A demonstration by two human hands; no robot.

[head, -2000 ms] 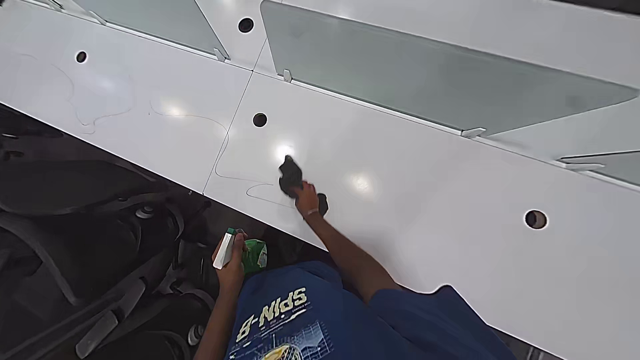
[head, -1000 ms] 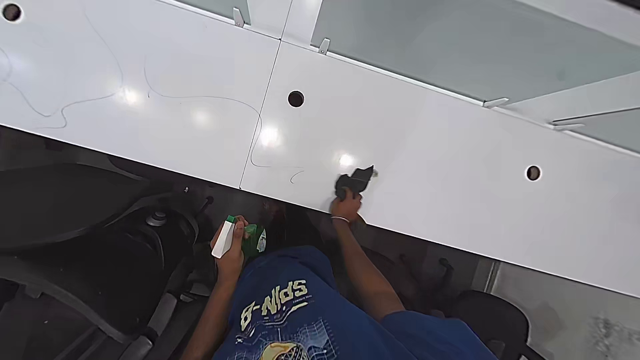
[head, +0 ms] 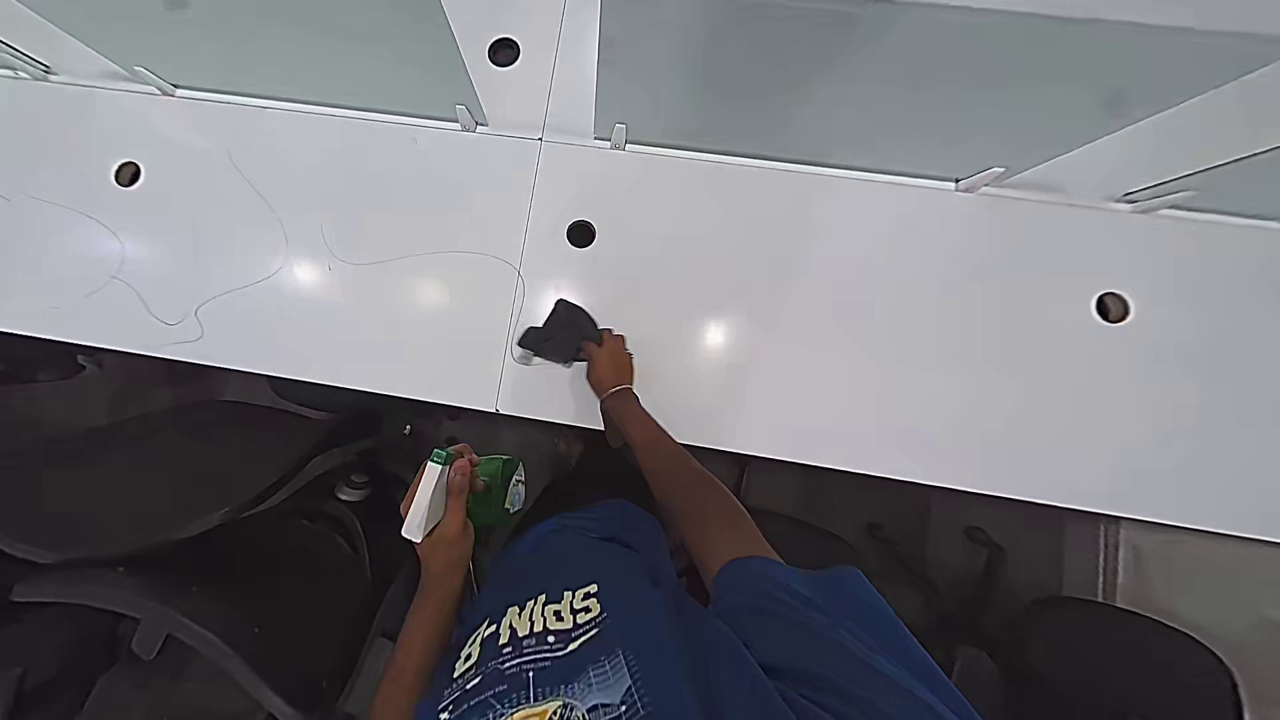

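My right hand [head: 610, 368] grips a dark cloth [head: 562, 332] that lies against the white desk top [head: 850, 350], just right of the seam between two panels. A thin dark line [head: 430, 256] curves over the desk top and reaches the cloth's left edge. More thin curved lines [head: 285, 240] mark the left panel. In front of the desk edge, my left hand [head: 450, 505] is closed around a green spray bottle [head: 495, 490] with a white trigger head, held away from the desk. The palm side under the cloth is hidden.
Frosted glass dividers [head: 850, 90] on small white brackets [head: 980, 180] stand along the far side. Round cable holes [head: 581, 234] pierce the desk top. Black chairs [head: 180, 480] crowd the lower left, and another chair [head: 1120, 660] is at the lower right.
My right hand has moved the cloth left over the desk top, towards the seam, since one second ago. The curved line right of the seam looks shorter than two seconds ago. The left hand keeps the bottle.
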